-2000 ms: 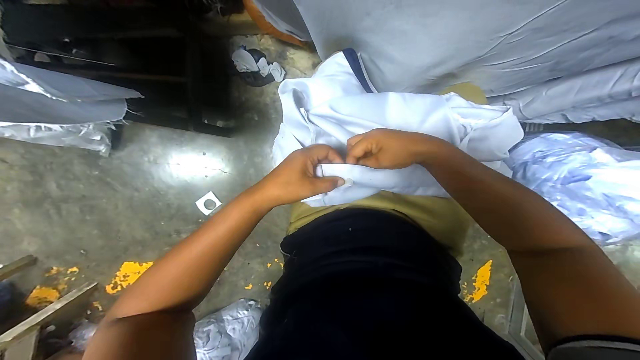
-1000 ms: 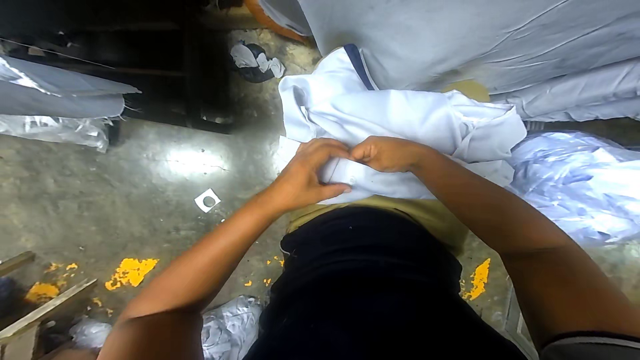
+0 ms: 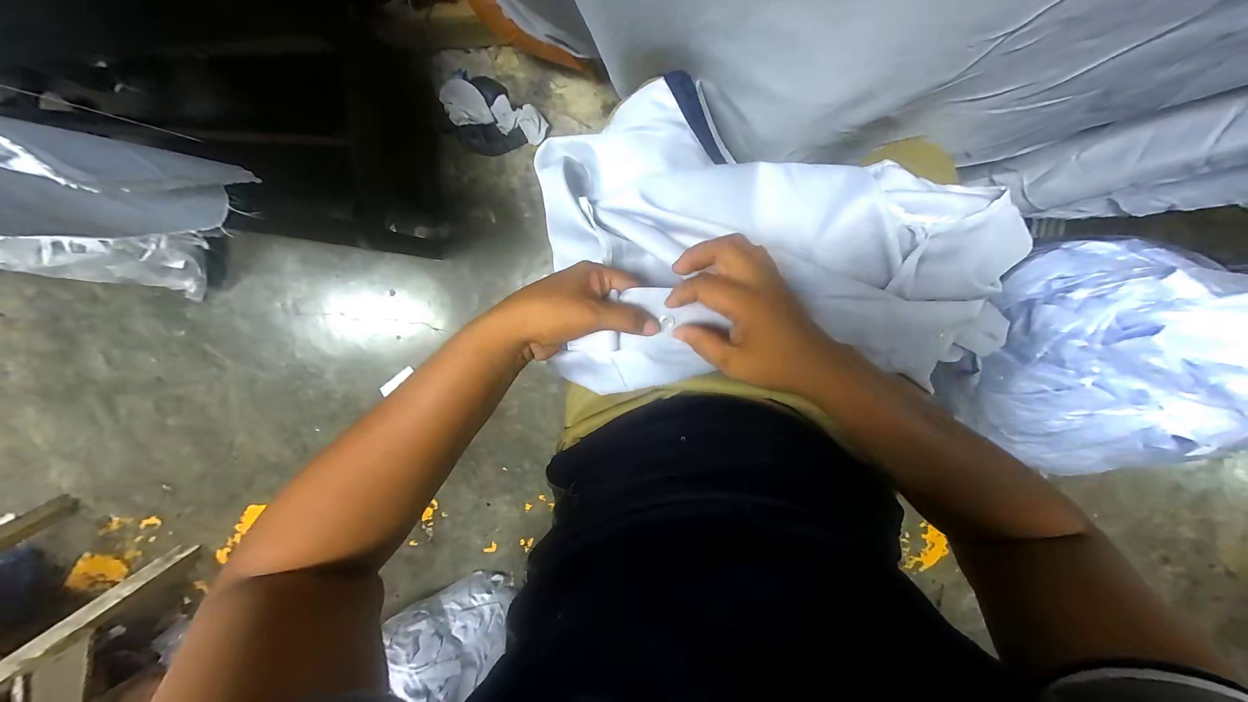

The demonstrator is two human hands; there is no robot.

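Note:
A white garment [image 3: 780, 210] with a navy stripe near its far edge lies bunched across my lap. My left hand [image 3: 585, 310] pinches the folded white band of the garment between thumb and fingers. Beside the left thumb tip, a small pale button [image 3: 667, 322] shows on that band. My right hand [image 3: 746, 312] is just right of the button, its fingers spread and the tips at the band's edge; whether they grip the cloth is hard to tell.
Grey-white fabric [image 3: 829, 78] hangs at the top right. A plastic-wrapped bundle [image 3: 1121, 361] lies at the right. More grey cloth [image 3: 107, 185] juts in from the left, near a dark frame [image 3: 292, 117]. A wooden bar [image 3: 97, 614] is at the lower left.
My right hand has spread its fingers; earlier they were closed at the cloth close to my left hand. The button has come into sight between the hands.

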